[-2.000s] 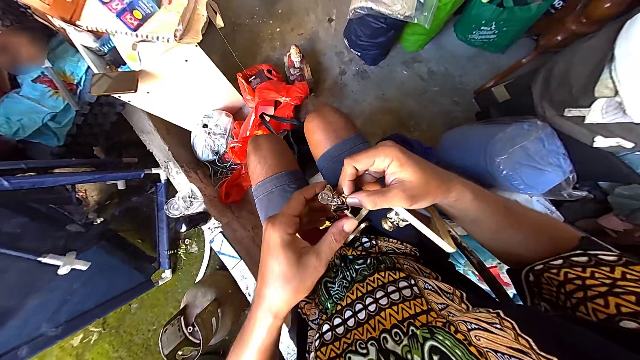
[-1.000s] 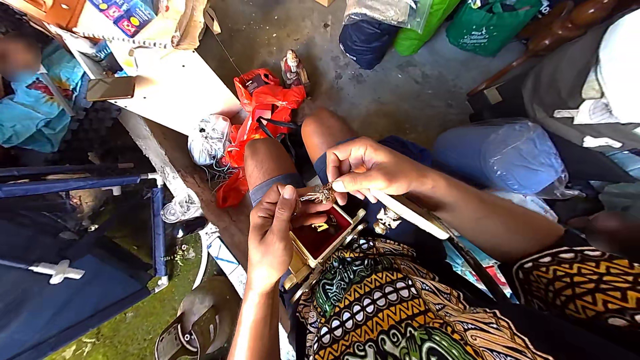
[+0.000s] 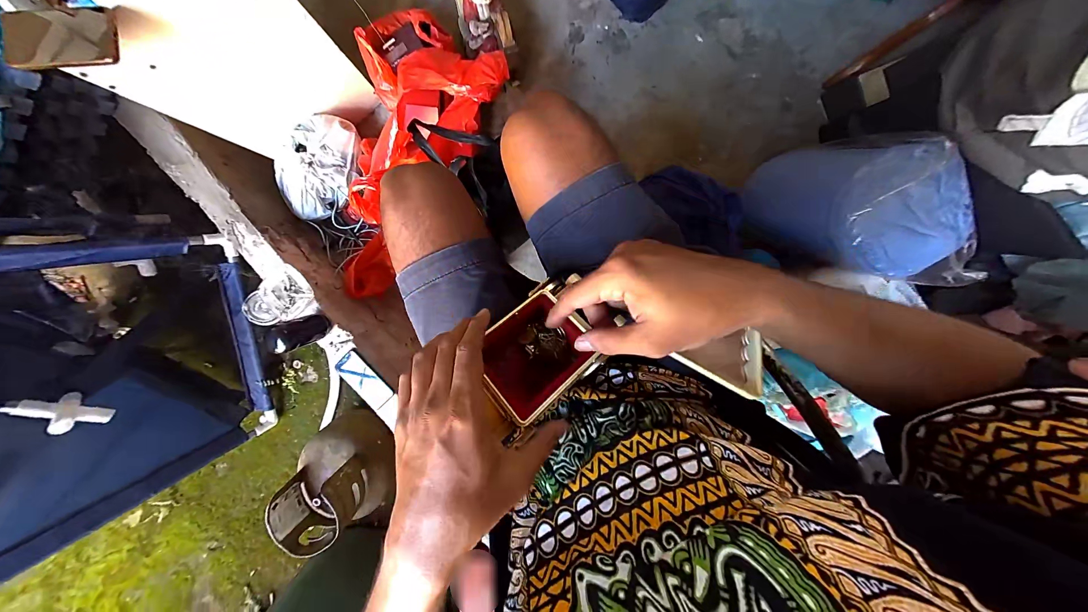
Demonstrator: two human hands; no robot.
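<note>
A small box with a dark red lining and gold-coloured rim [image 3: 557, 406] lies open on my lap. Inside it, near the upper right side, is a small tangle of metal jewellery [image 3: 546, 342]. My left hand [image 3: 455, 433] rests along the box's left side, its fingers extended and its thumb by the lower edge. Over the right side of the box is my right hand [image 3: 671, 297], thumb and index finger spread beside the jewellery with nothing plainly between them. A pale-rimmed lid or mirror [image 3: 733, 361] shows below my right hand; how it joins the box is hidden.
Past my knees lie a red plastic bag [image 3: 425, 93] and a bundle of cord in clear plastic [image 3: 316, 166]. A white board [image 3: 229, 59] is at upper left, a blue-framed dark panel [image 3: 110, 382] at left, a cap [image 3: 327, 489] below. A blue plastic-wrapped bundle [image 3: 858, 208] lies right.
The small metal piece held between both hands earlier is no longer in my fingers. My left hand has moved to the box's side, and my right hand has lowered over the box.
</note>
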